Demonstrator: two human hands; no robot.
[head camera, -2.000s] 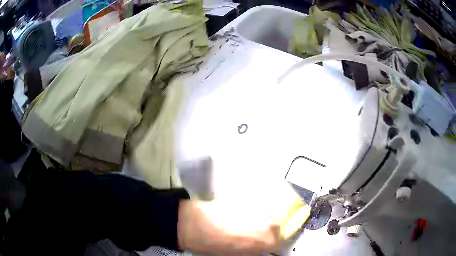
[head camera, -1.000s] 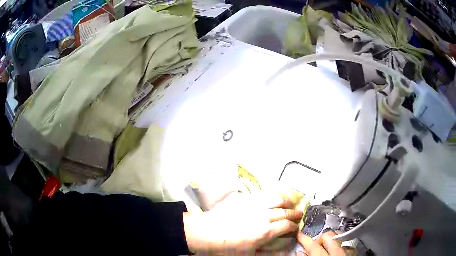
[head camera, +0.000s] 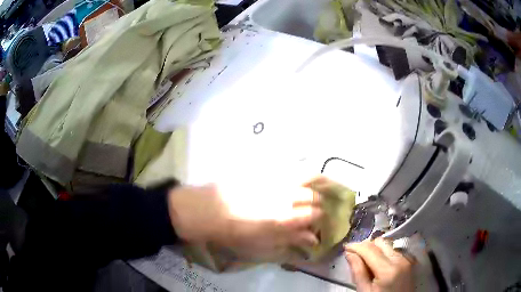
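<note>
An olive-yellow cloth panel (head camera: 338, 215) lies on the machine bed just left of the needle area, its edge close to the presser foot (head camera: 374, 215). My left hand (head camera: 257, 222) lies over the cloth with its fingers on it; glare washes out part of the hand. My right hand (head camera: 384, 263) is at the bottom edge, in front of the foot, fingertips beside the cloth's corner; whether they pinch it cannot be told. The white sewing machine head (head camera: 425, 154) stands at the right.
A pile of olive panels with grey ends (head camera: 97, 108) lies at the left. A small ring (head camera: 258, 128) lies on the white table (head camera: 228, 97). A white basin (head camera: 285, 20) and crumpled cloth (head camera: 423, 28) are behind. A red tool (head camera: 479, 241) is at the right.
Both hands have come to the needle area since the earliest frame. In the last second, the cloth beside the needle has spread into fuller view, and my left hand has shifted slightly left and up.
</note>
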